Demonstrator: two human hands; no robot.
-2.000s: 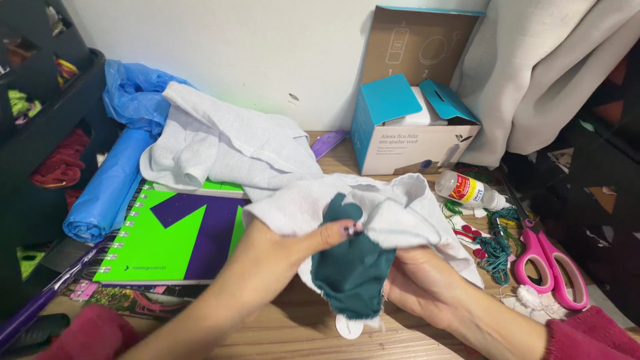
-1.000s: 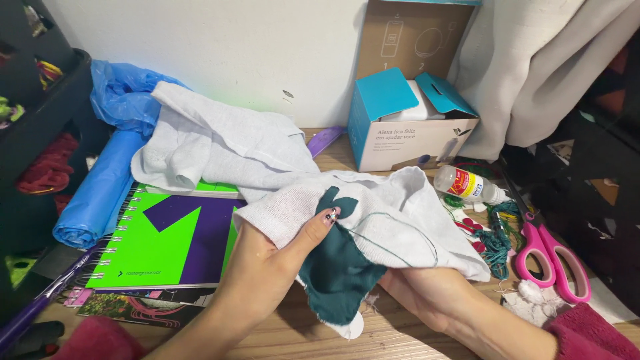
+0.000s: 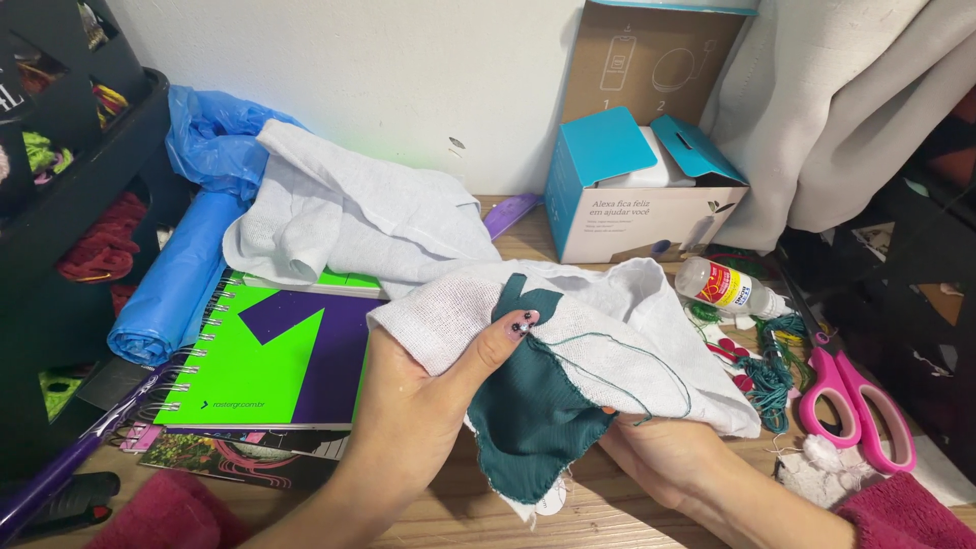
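Note:
A white woven cloth (image 3: 610, 335) with a dark green fabric piece (image 3: 534, 412) on it is held up between both hands. My left hand (image 3: 419, 404) pinches its left part, thumb on top beside a smaller green leaf-like piece (image 3: 537, 299), fingers hidden beneath. From near that thumb a green thread (image 3: 656, 351) loops over the cloth to the right. My right hand (image 3: 663, 450) supports the cloth from below at the right; its fingertips are mostly covered. No needle can be made out.
Pink-handled scissors (image 3: 854, 404), a glue bottle (image 3: 728, 288) and green thread skeins (image 3: 766, 381) lie at the right. An open box (image 3: 648, 221) stands behind. To the left are a spiral notebook (image 3: 274, 366), a blue plastic roll (image 3: 171, 282) and a black basket (image 3: 145, 122).
Two seconds ago the right hand's fingers were on the cloth's edge beside the green piece; now that hand is under the cloth. The looped thread has come into sight on top.

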